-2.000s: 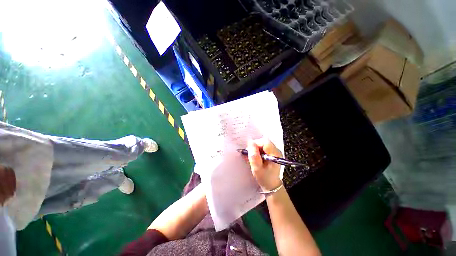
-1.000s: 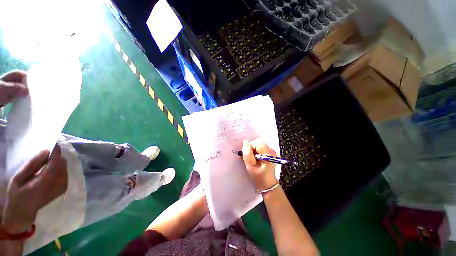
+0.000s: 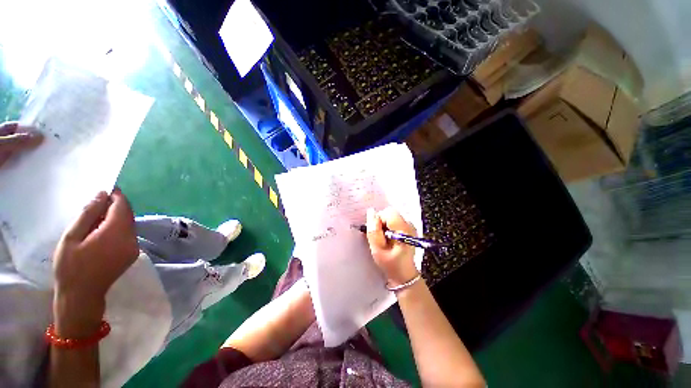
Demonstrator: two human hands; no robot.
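Note:
A stack of white paper sheets (image 3: 341, 280) with faint print and some handwriting is in front of me. My right hand (image 3: 394, 246) holds a dark pen (image 3: 411, 240), its tip at the handwriting near the middle of the top sheet. My left forearm reaches under the sheets from the lower left. My left hand is hidden behind the paper, so its grip does not show. An open black tote (image 3: 530, 227) with circuit board panels (image 3: 454, 216) inside lies right of and below the sheets.
Another black tote (image 3: 394, 121) with panels stands at the top, a clear blister tray (image 3: 462, 30) on its edge. Cartons (image 3: 576, 125) are at the upper right, a red object (image 3: 636, 341) at the lower right. A person at left holds white sheets (image 3: 68, 151).
The other person has come closer at left and now holds sheets spread in both hands. My pen hand has moved slightly left, and a bit more handwriting shows on my top sheet.

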